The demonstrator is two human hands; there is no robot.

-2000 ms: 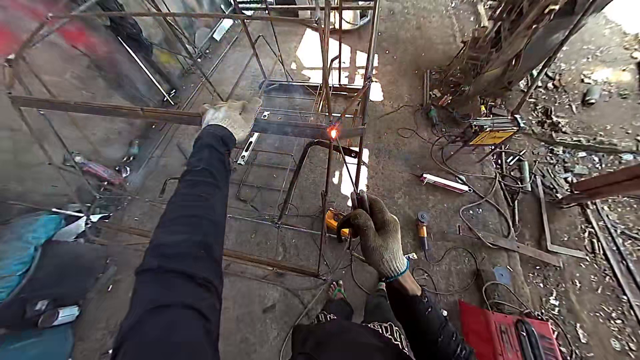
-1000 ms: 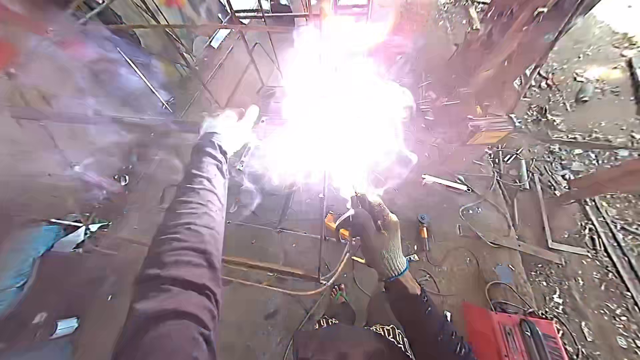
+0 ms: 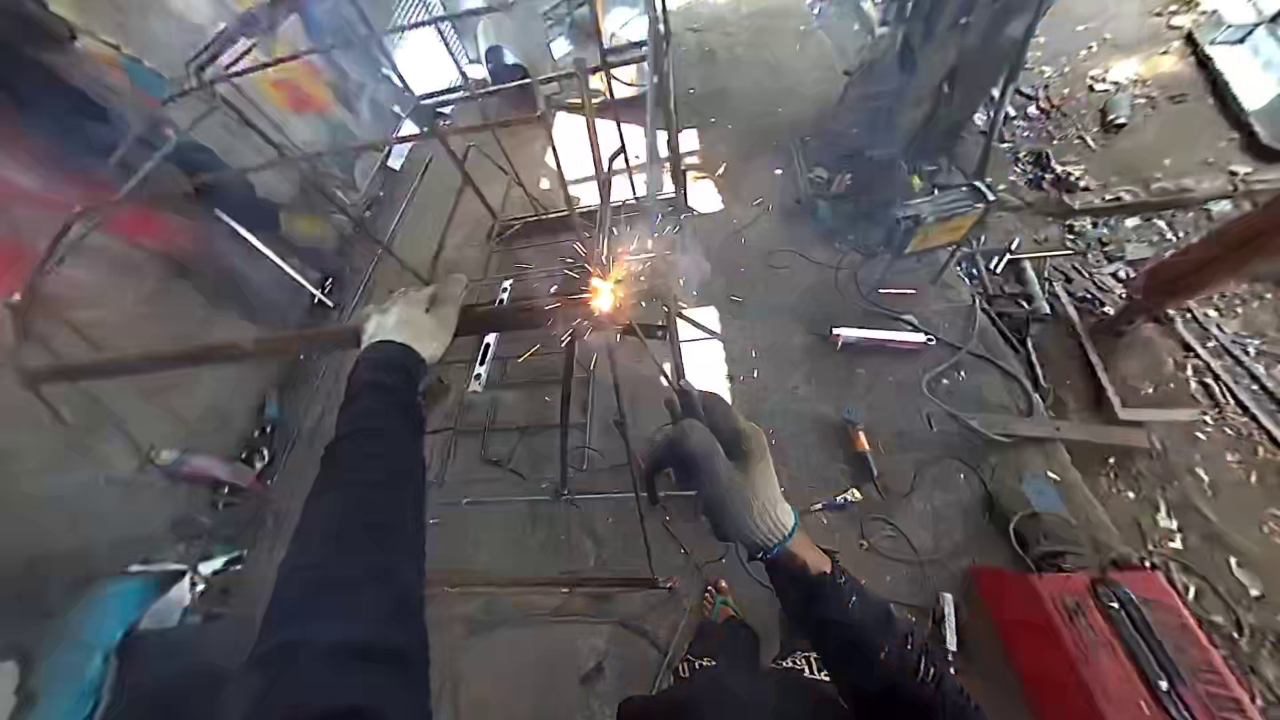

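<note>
My left hand (image 3: 415,318), in a pale work glove, is closed around a horizontal steel bar (image 3: 270,345) of a welded metal frame. My right hand (image 3: 715,465), in a dirty knitted glove with a blue cuff edge, is closed at the lower end of a thin welding electrode (image 3: 652,350); any holder behind it is hidden by the fingers. A bright orange glow with flying sparks (image 3: 603,294) sits where the rod's far end meets the bar, among upright rods. A spirit level (image 3: 485,350) lies behind the bar, between the glow and my left hand.
A red metal-cased machine (image 3: 1110,640) stands at the lower right. Cables (image 3: 960,380), a white strip (image 3: 882,337), an orange-and-dark tool (image 3: 862,450) and a hammer (image 3: 1030,255) lie on the ground to the right. Scrap covers the far right. My sandalled foot (image 3: 718,600) is below.
The large white arc glare of a second ago has shrunk to a small orange glow with sparks. My left hand stays on the bar. The view has shifted somewhat.
</note>
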